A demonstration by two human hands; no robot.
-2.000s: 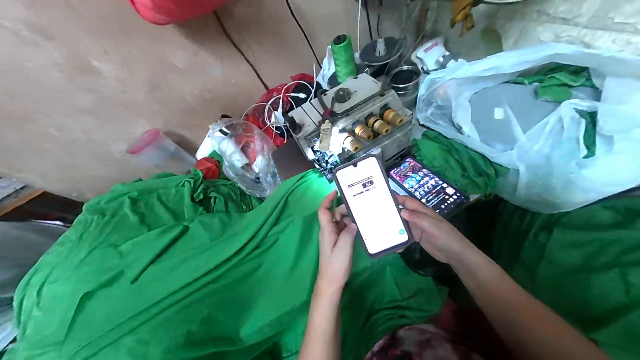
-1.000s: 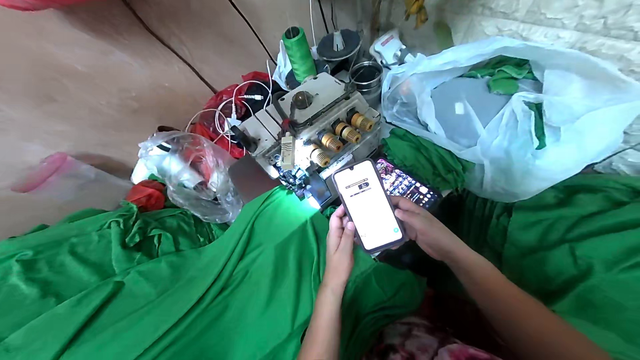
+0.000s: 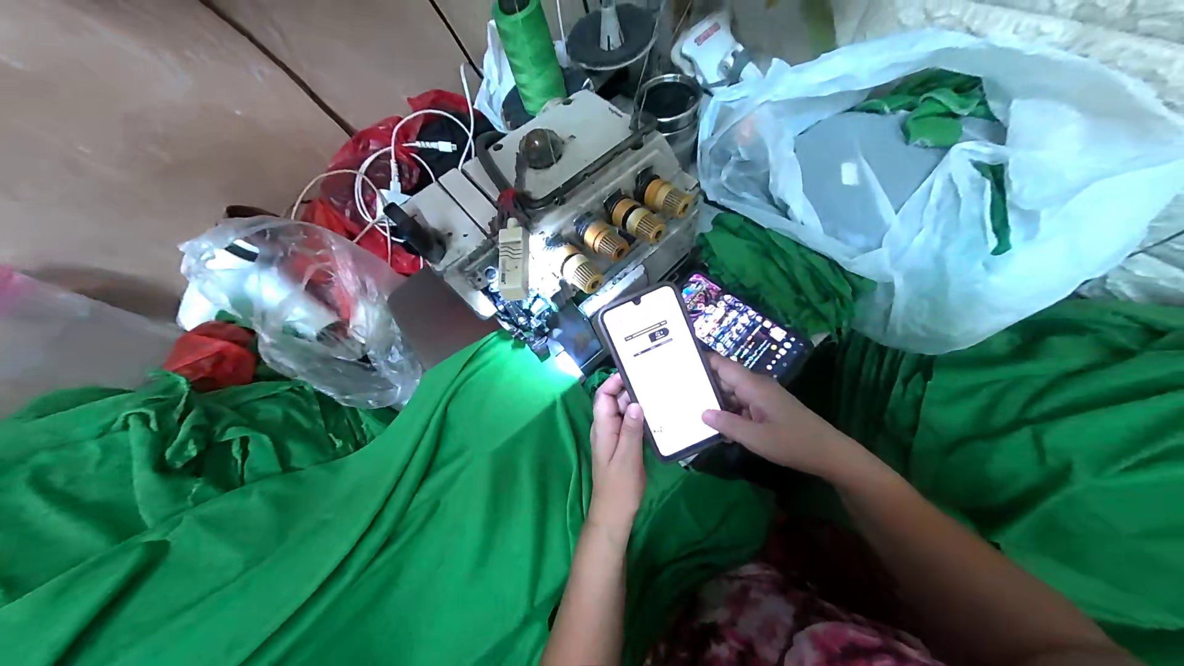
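A smartphone (image 3: 664, 379) with a bright white screen is held upright between both my hands. My left hand (image 3: 618, 444) grips its lower left edge, and my right hand (image 3: 763, 412) holds the right edge with the thumb at the lower right of the screen. Behind it a second smartphone (image 3: 740, 328) lies with a lit, colourful screen, partly hidden. Just beyond the phones stands an overlock sewing machine (image 3: 573, 185) with several yellow tension knobs. Its lamp shines on green fabric (image 3: 444, 462) that spreads over the left and front.
A white plastic bag (image 3: 999, 268) holding green cloth pieces sits at the right. At the left lies a clear plastic bag (image 3: 324, 296). White cables (image 3: 370, 185) lie on a red bag (image 3: 356, 222). Behind the machine are a green thread cone (image 3: 530, 55) and a metal cup (image 3: 671, 97).
The view has shifted somewhat. Both hands keep hold of the phone; my right thumb now lies over the lower right of its screen.
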